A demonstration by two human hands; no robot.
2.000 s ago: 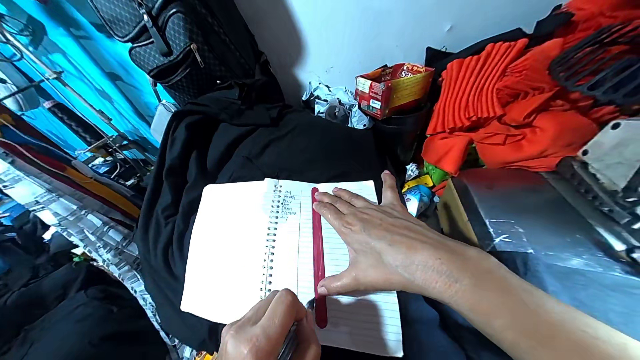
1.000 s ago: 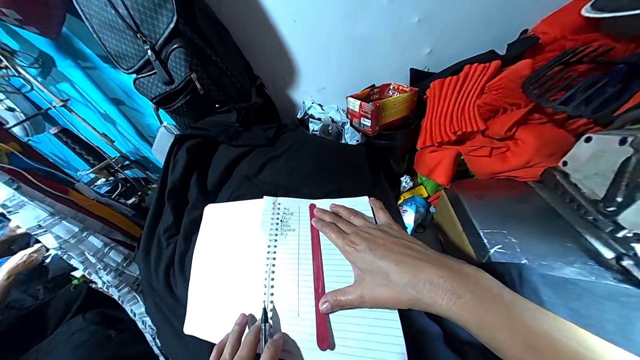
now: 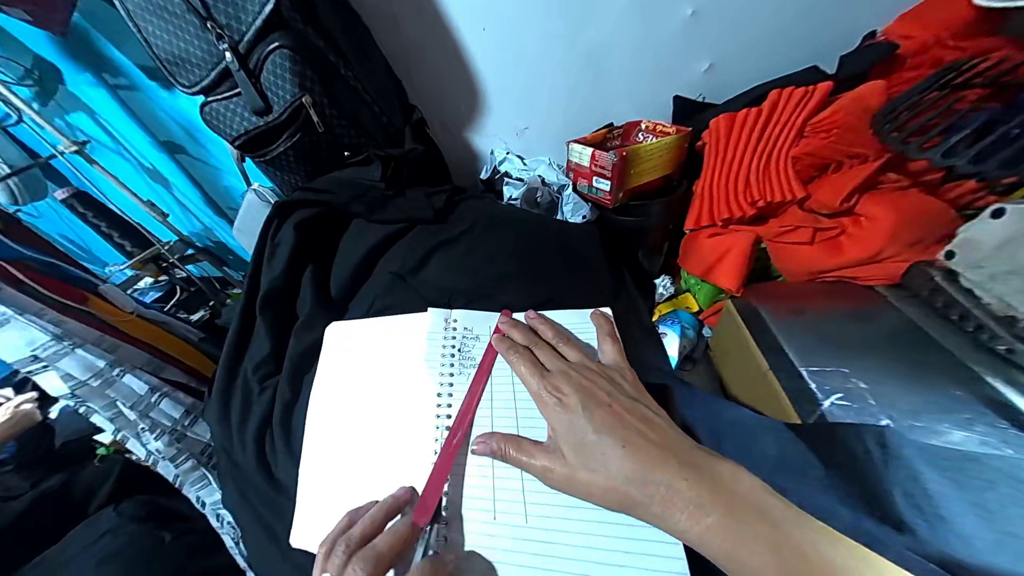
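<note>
A spiral-bound notebook [image 3: 568,536] lies spread on black cloth. Its ruled right page bears handwriting and two long vertical lines. A narrow, flat red strip [image 3: 460,432] slants across the page and the spiral, upper end to the right. My left hand [image 3: 384,536] is at the strip's lower end, fingertips touching it, with a pen [image 3: 425,548] partly hidden in the fingers. My right hand [image 3: 576,408] rests palm down on the ruled page, fingers spread, the fingertips near the strip's upper end and the thumb right of the strip.
Behind the black cloth [image 3: 496,248] stand a dark patterned backpack [image 3: 296,104], crumpled paper [image 3: 532,184] and a red and yellow box [image 3: 628,164]. Orange-red cloth [image 3: 848,208] and a cardboard box [image 3: 744,360] are at the right. Metal bars [image 3: 120,184] cross the left, where part of another person's hand [image 3: 18,414] shows.
The red strip has gone from nearly upright on the page to a slant, its lower end now left, at my left hand. A second vertical line shows where the strip lay.
</note>
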